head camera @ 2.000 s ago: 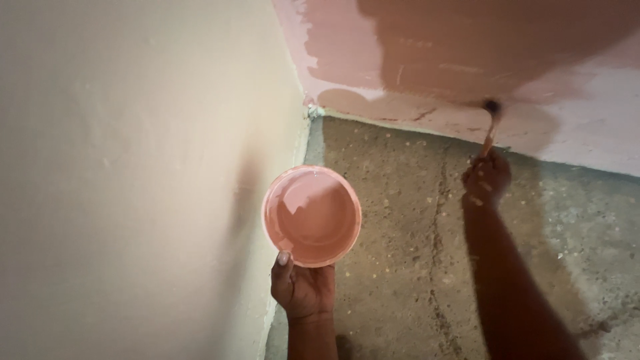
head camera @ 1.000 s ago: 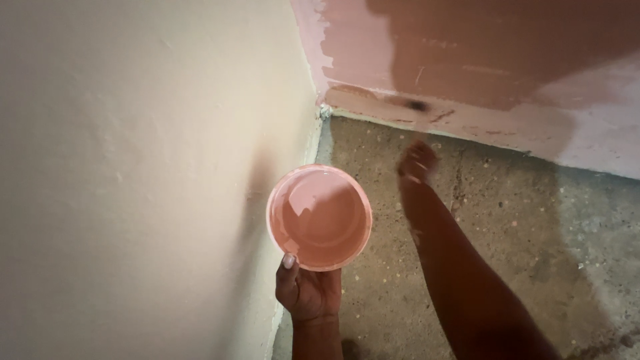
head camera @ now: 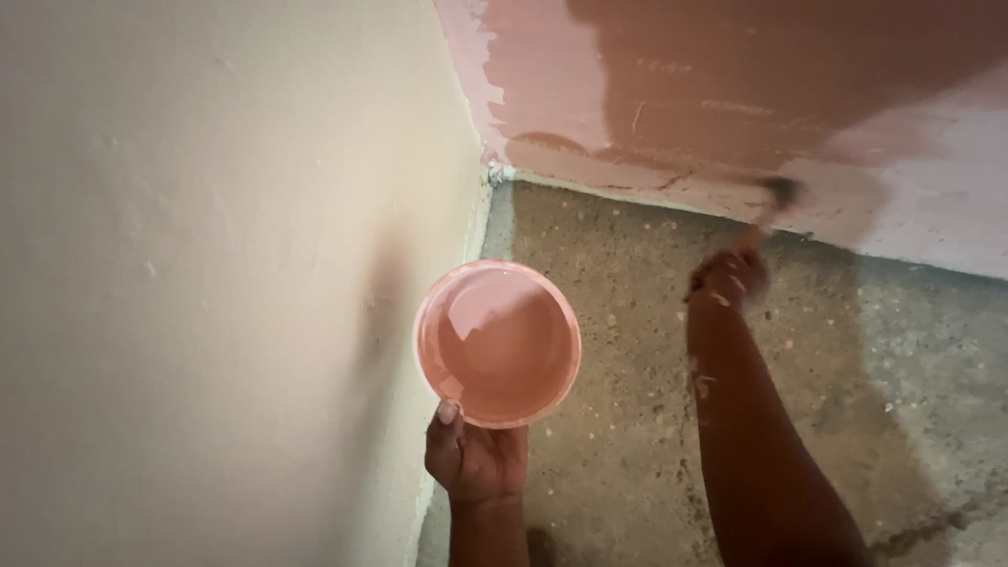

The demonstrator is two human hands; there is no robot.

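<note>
My left hand [head camera: 479, 461] holds a round tub of pink paint [head camera: 504, 346] from below, its thumb over the near rim. Inside the tub the paint is partly in shadow. At the right, my right hand [head camera: 732, 277], spotted with paint, is closed around the handle of a paintbrush [head camera: 776, 201]. The brush is blurred, and its dark bristles are at the lower part of the pink wall [head camera: 709, 102], just above the floor edge. Whether the bristles touch the wall I cannot tell.
A cream wall [head camera: 236, 276] fills the left side, close beside the tub. It meets the pink wall at a corner [head camera: 496, 173] with rough, paint-marked edges. Below lies a speckled, cracked concrete floor [head camera: 630, 441]. Shadows fall across the pink wall and floor.
My right hand with the brush moved left along the base of the pink wall, then back to the right. My left hand still holds the tub.
</note>
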